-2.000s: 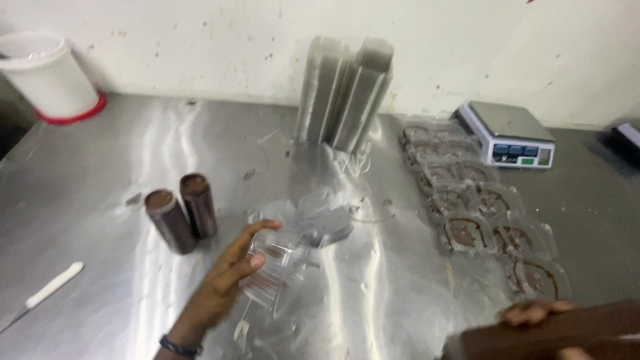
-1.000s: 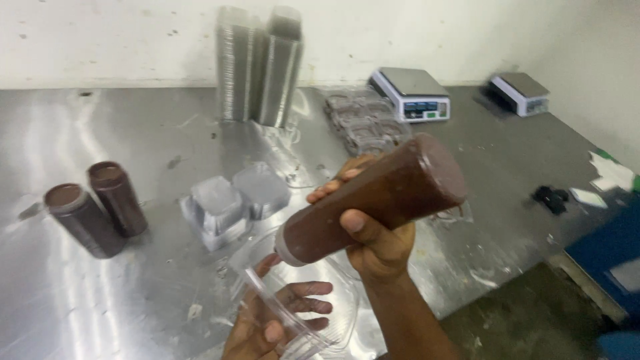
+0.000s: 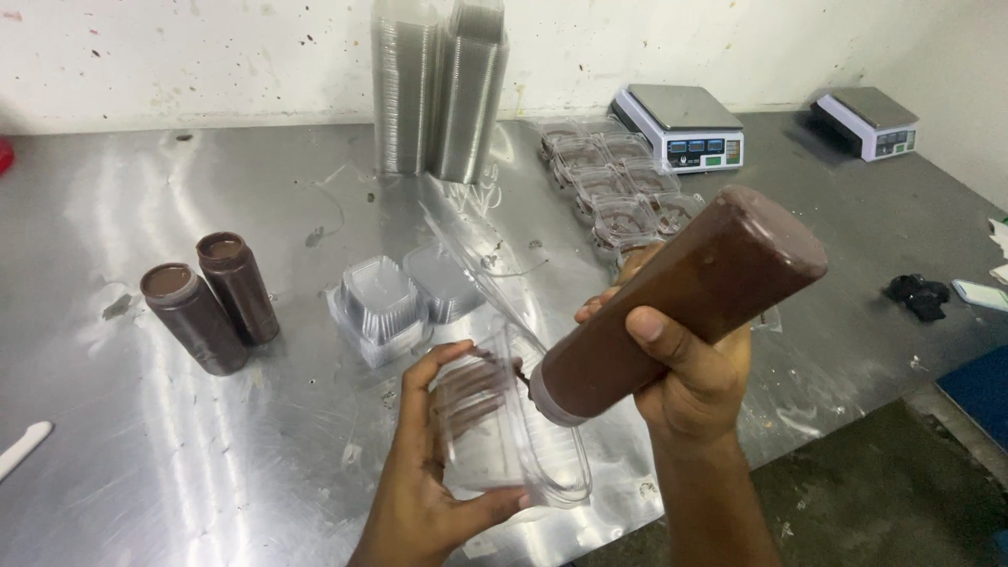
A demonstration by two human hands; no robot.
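Observation:
My right hand (image 3: pixel 693 362) grips a squeeze bottle of brown sauce (image 3: pixel 677 299), tilted with its mouth down to the left. A dark strand of sauce runs between the mouth and a clear hinged plastic container (image 3: pixel 488 425). That container is tipped on its side in my left hand (image 3: pixel 441 457), thumb below and fingers behind it, its lid folded open. Left of it, small stacks of clear containers (image 3: pixel 378 303) rest on the steel table. Farther left, two open-topped bottles of brown sauce (image 3: pixel 193 323) (image 3: pixel 238 287) stand side by side.
Tall stacks of clear containers (image 3: pixel 405 102) stand by the wall. Rows of containers with brown sauce (image 3: pixel 622 220) lie before a digital scale (image 3: pixel 685 114). A second scale (image 3: pixel 874 114), a black cloth-like item (image 3: pixel 917 295) and a phone-like object (image 3: pixel 980 294) are right; a white handle (image 3: pixel 27 445) is left.
Two seconds ago the bottle lay low at the right in my right hand; it is now raised beside the container. My left hand has turned the container on its side. The view has shifted.

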